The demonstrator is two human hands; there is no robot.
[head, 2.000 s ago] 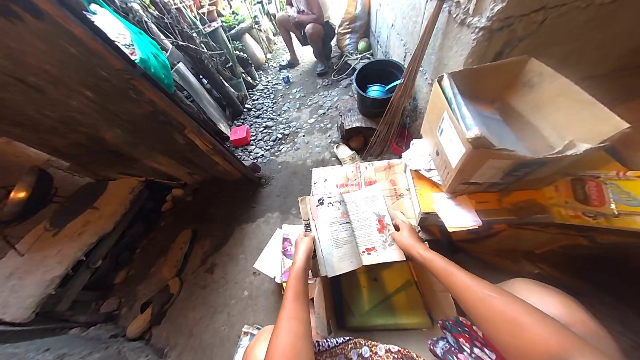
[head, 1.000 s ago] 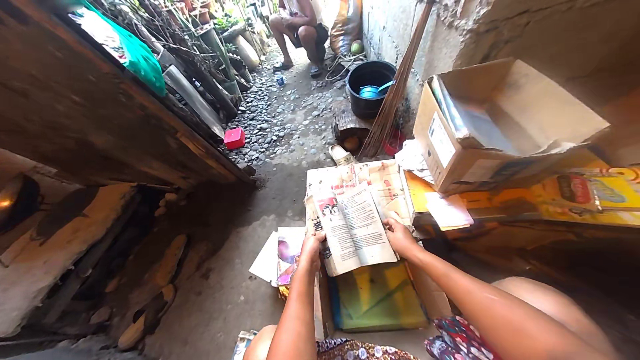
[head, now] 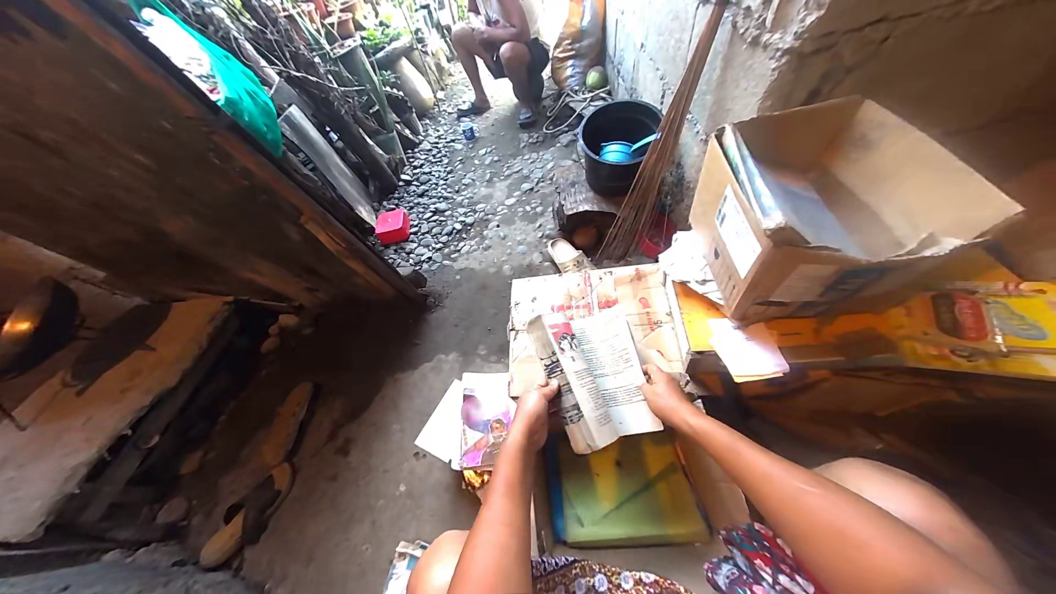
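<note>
A worn printed booklet (head: 606, 375) is held between both hands, its pages partly curled over at the left. My left hand (head: 536, 412) grips its left edge, and my right hand (head: 667, 396) pinches the right edge. Beneath and beyond it lies a cardboard flap (head: 594, 289) with red print. Below the booklet, a yellow-green plastic folder (head: 631, 495) lies inside an open cardboard box between my knees. Left of my left hand are a magazine with a picture cover (head: 487, 417) and white paper sheets (head: 441, 425).
An open cardboard box (head: 874, 181) holding folders stands at the right, beside loose papers (head: 749, 348). Farther off are a stick broom (head: 668, 140), a black bucket (head: 606, 165), a red container (head: 393, 226) and a seated person (head: 507, 49). A wooden panel (head: 190, 165) is at the left.
The booklet lay open wide two seconds ago, then showed a single page upright; now its left pages curl over in my hands. Both hands remain at its sides.
</note>
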